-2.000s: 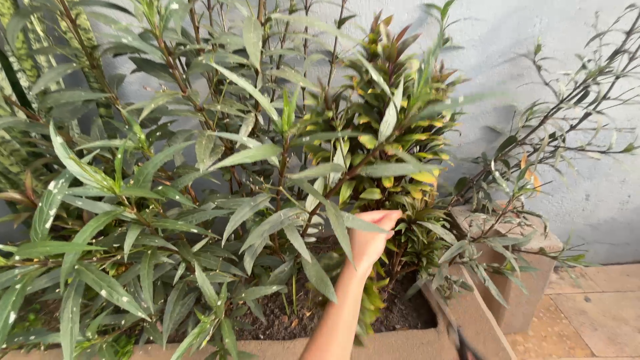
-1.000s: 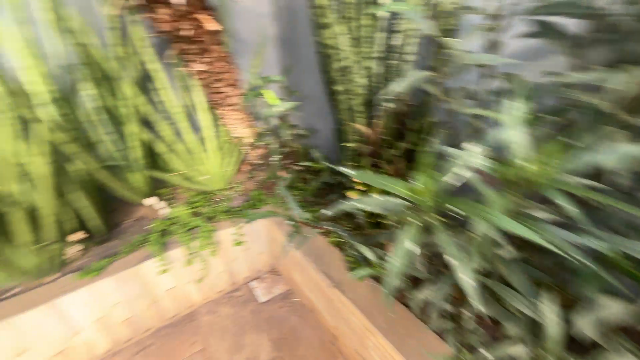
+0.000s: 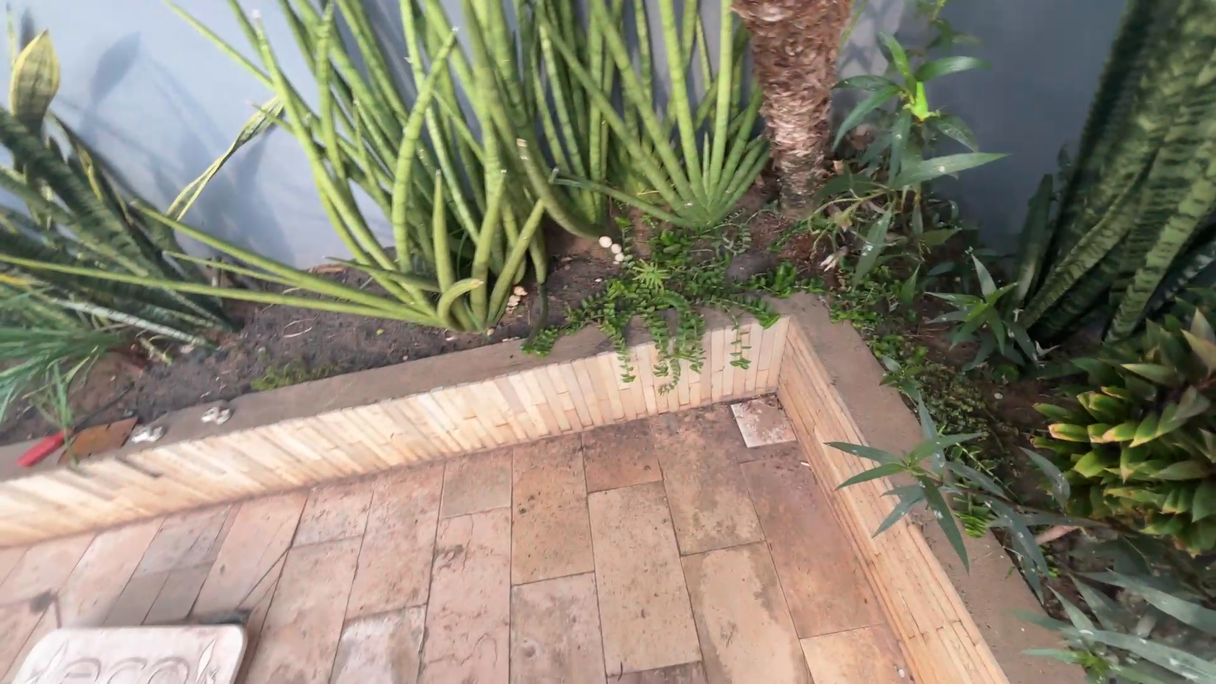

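Neither of my hands shows in the head view now. Tall cylindrical snake plants [image 3: 456,180] rise from the soil of a raised bed along the wall. A trailing green plant [image 3: 665,313] hangs over the stone-faced planter wall [image 3: 532,408] near its corner. At the far left, a red-handled tool [image 3: 42,448] rests by the ledge beside a rusty flat blade or plate [image 3: 103,438]; whether the two are joined I cannot tell. Small whitish objects [image 3: 217,414] lie on the ledge nearby.
A rough palm-like trunk [image 3: 796,104] stands behind the corner. Broad snake plants [image 3: 1121,190] and a yellow-green leafy shrub [image 3: 1140,427] grow at the right. Long-leaved stems [image 3: 936,465] reach over the right ledge. A pale plaque with lettering [image 3: 133,655] lies on the paving [image 3: 636,560].
The view has swung left, away from the leafy shrubs. A hand reached among their leaves two seconds ago; it is out of sight now.
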